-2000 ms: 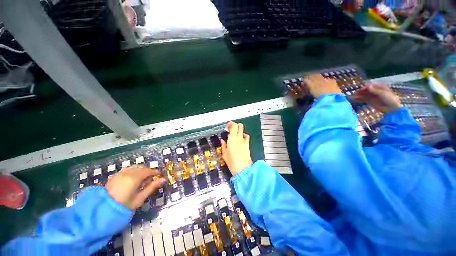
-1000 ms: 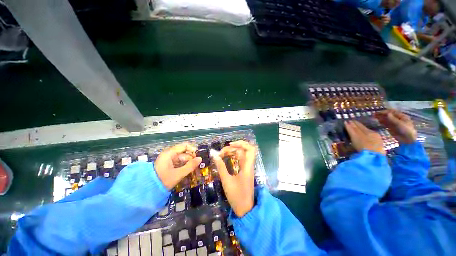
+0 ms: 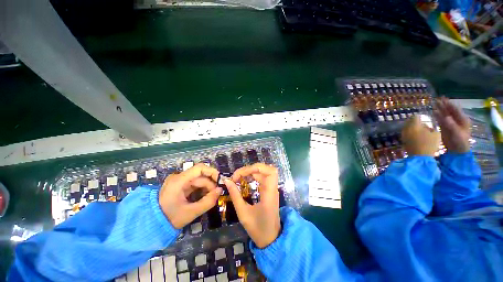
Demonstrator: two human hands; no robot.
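Observation:
My left hand (image 3: 190,194) and my right hand (image 3: 257,202) meet fingertip to fingertip above the clear tray (image 3: 287,165). My left fingers hold a small black-ended flex cable module (image 3: 221,184). A small whitish piece, likely an adhesive pad, shows at my right fingertips against it; the fingers partly hide both. The tray holds rows of modules with black ends and orange-gold tails; those at the left carry pale square pads (image 3: 112,180), and several at the upper right look all black (image 3: 237,158). Pale pad strips (image 3: 157,270) lie on the tray's lower part.
A spare pad sheet (image 3: 324,167) lies right of my tray. A neighbour's hands (image 3: 435,132) are over another clear tray (image 3: 389,82). A grey metal upright (image 3: 83,71) stands at the left on the pale edge strip (image 3: 190,129). Black trays (image 3: 358,19) are at the back.
Two seconds ago my hands were apart over the tray; they came together above it and now touch at a module. The neighbour's hands have shifted.

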